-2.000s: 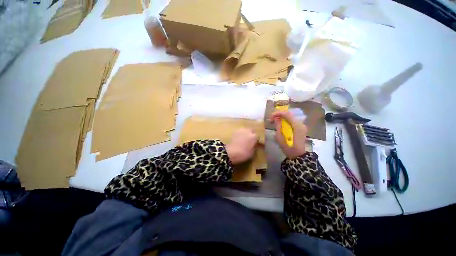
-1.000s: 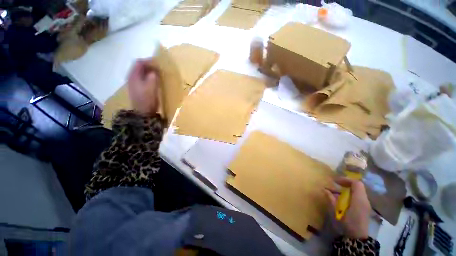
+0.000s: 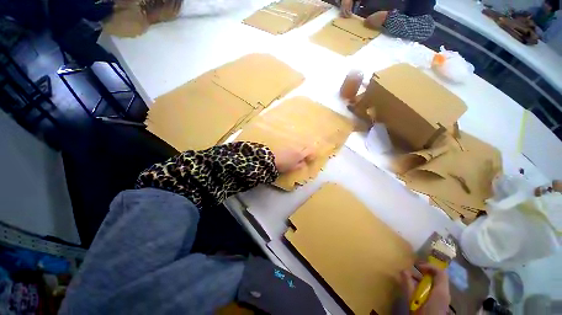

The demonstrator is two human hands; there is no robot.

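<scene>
A tan notched panel (image 3: 348,243) lies on the pale grey work board (image 3: 271,206) in front of me, with a dark line at its lower edge. My right hand (image 3: 431,289) holds the yellow handle of the glue brush (image 3: 442,249), bristles up, at the panel's right end. My left hand (image 3: 296,160) rests on the nearer stack of panels (image 3: 296,123), whose top panel looks streaked and shiny. Its fingers are bent, and I cannot tell whether they grip the top panel. Another fanned stack (image 3: 203,104) lies further left.
A box-shaped tan block (image 3: 413,101) stands behind, with a bottle (image 3: 352,85) and tan offcuts (image 3: 459,172) beside it. At right are a white glue pot (image 3: 511,234), a dark brown board (image 3: 471,289) and a tape roll (image 3: 508,286). Another person's hands and sleeve (image 3: 410,26) show opposite.
My left hand has moved from a lifted panel at the far left stack to the nearer stack, where the top panel now looks streaked. The right hand still holds the brush.
</scene>
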